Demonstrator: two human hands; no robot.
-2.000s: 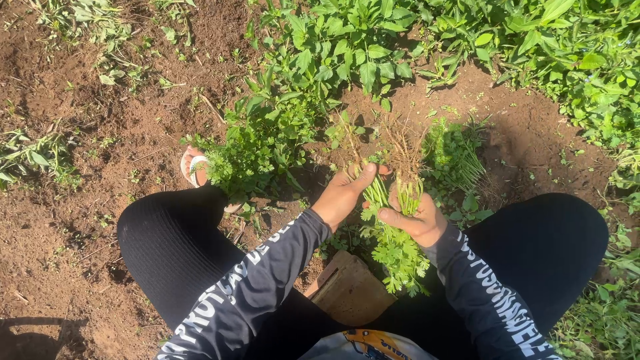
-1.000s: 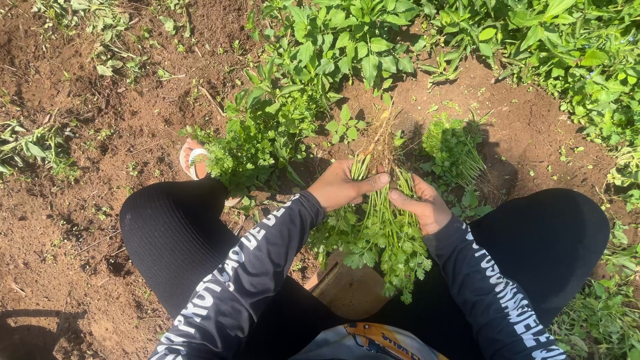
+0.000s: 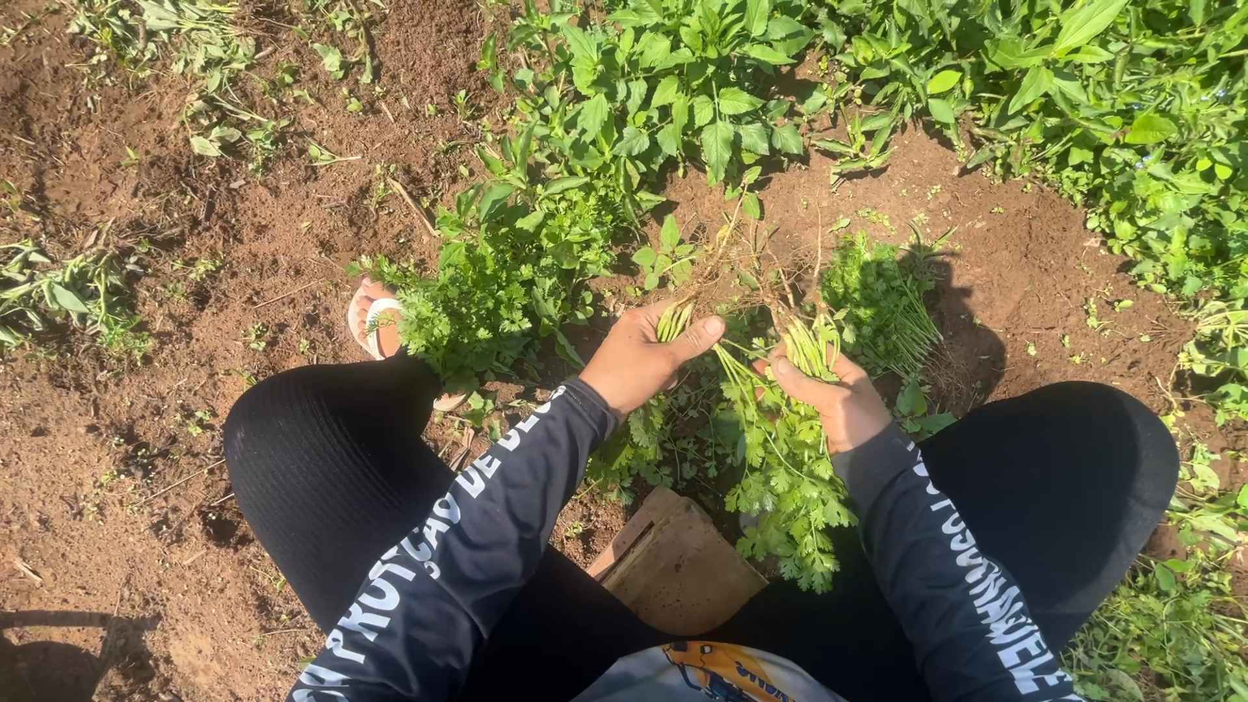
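My left hand (image 3: 648, 353) grips the stems of some leafy herb plants, which look like cilantro or parsley, with thin roots sticking up past the thumb. In my right hand (image 3: 824, 390) is a larger bunch of the same herb (image 3: 795, 478), roots upward and leaves hanging down toward my lap. A few stems cross between the two hands. Just beyond my right hand, another bunch of herb (image 3: 882, 307) lies on the soil with its roots toward the lower right.
A wooden box or block (image 3: 682, 565) stands between my legs. Herb plants (image 3: 487, 302) grow beside my sandalled foot (image 3: 375, 317). Broad-leaved greenery (image 3: 673, 88) fills the far side, and uprooted, wilting weeds (image 3: 73, 292) lie on brown soil at the left.
One second ago my hands held the herbs together as one bunch; now they are farther apart, each with a portion. Two seconds ago they also held separate portions.
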